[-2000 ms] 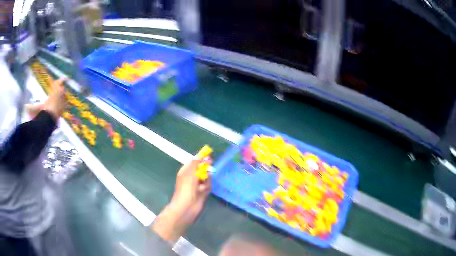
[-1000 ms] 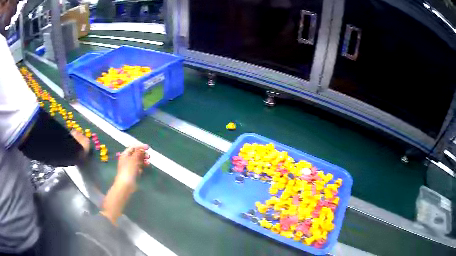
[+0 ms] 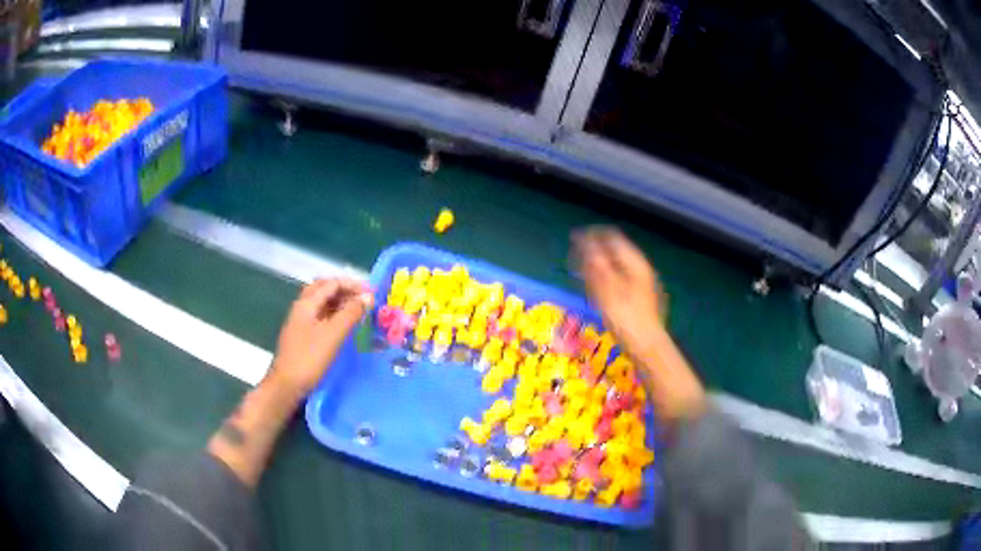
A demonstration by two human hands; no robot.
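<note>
The light blue shallow tray lies in front of me, heaped with yellow and pink toy figures at its back and right. Small silvery round parts lie on its bared floor. My left hand is at the tray's back left corner, fingers closed together, with a small pink figure showing at the fingertips. My right hand is blurred above the tray's back right edge; its fingertips are unclear, so I cannot tell whether it holds anything.
A deep blue crate of figures stands at the left. A row of figures lies at lower left. One yellow figure lies behind the tray. A clear box and a pink animal-shaped object are at the right. Dark cabinets stand behind.
The view has turned right. My left hand has moved from beside the belt's row to the tray's corner. My right hand has come into view over the tray. The neighbouring worker has left the view.
</note>
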